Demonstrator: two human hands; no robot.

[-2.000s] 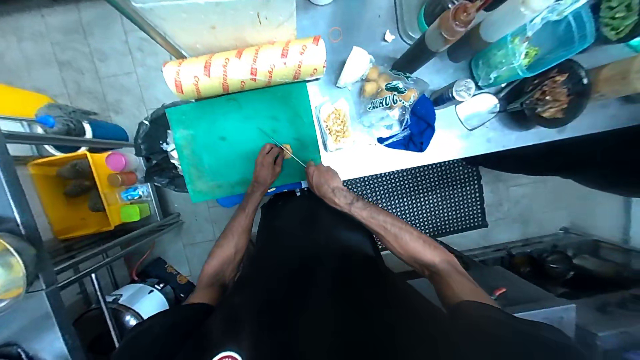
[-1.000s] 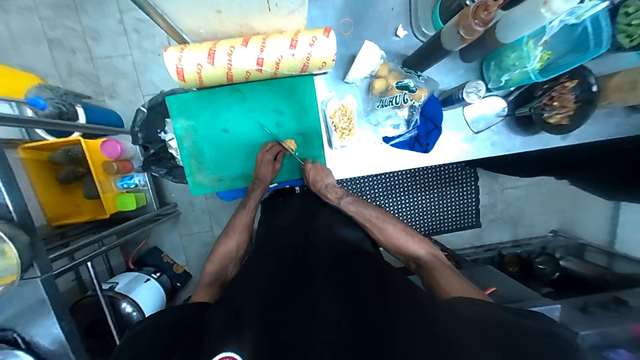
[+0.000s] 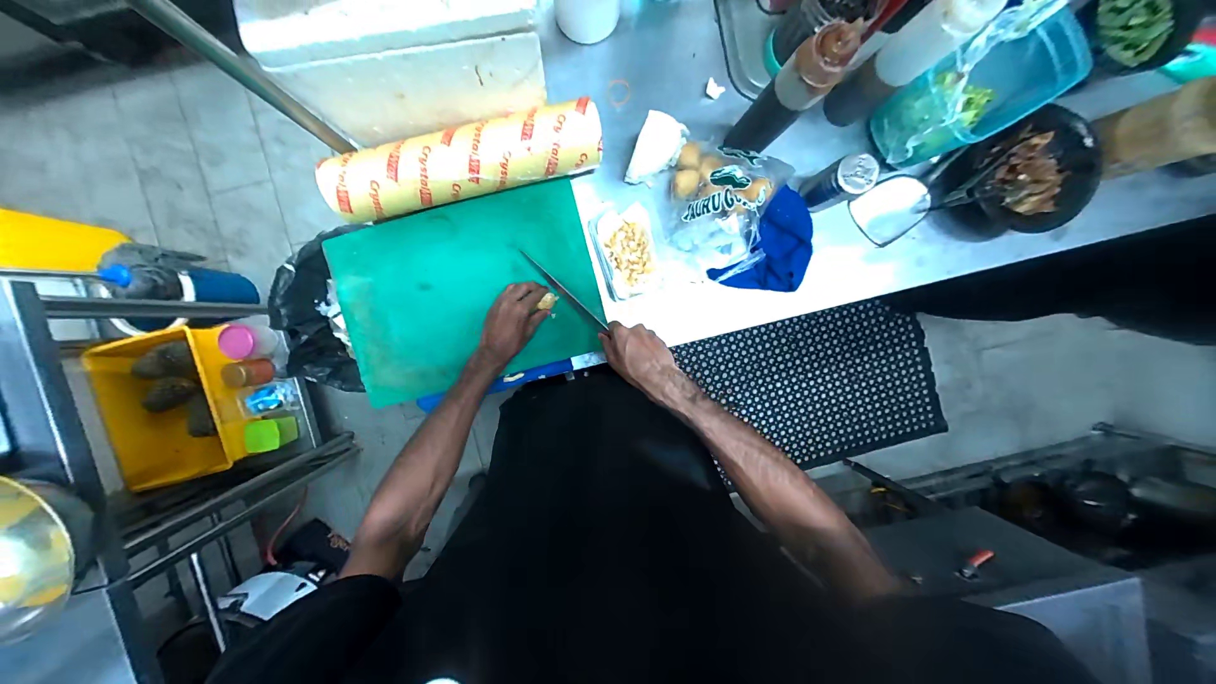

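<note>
My right hand (image 3: pixel 638 355) is closed round the handle of a kitchen knife (image 3: pixel 562 290), whose blade points up and to the left over the green cutting board (image 3: pixel 427 285). Just left of the blade, my left hand (image 3: pixel 514 317) holds a small pale yellow piece of food (image 3: pixel 546 301) at its fingertips, on the board. The kind of food cannot be told. Right of the board stands a clear plastic tub (image 3: pixel 627 252) of small pale chopped pieces.
A roll of cling film (image 3: pixel 461 159) lies along the board's far edge. A black plastic bag (image 3: pixel 318 313) hangs at its left. To the right are a bag of round brown items (image 3: pixel 712 195), a blue cloth (image 3: pixel 781 242), sauce bottles (image 3: pixel 798 85) and a black bowl (image 3: pixel 1040 171) of food.
The knife blade has come away slightly to the right of the food piece, leaving a small gap. Both hands stay at nearly the same place on the board.
</note>
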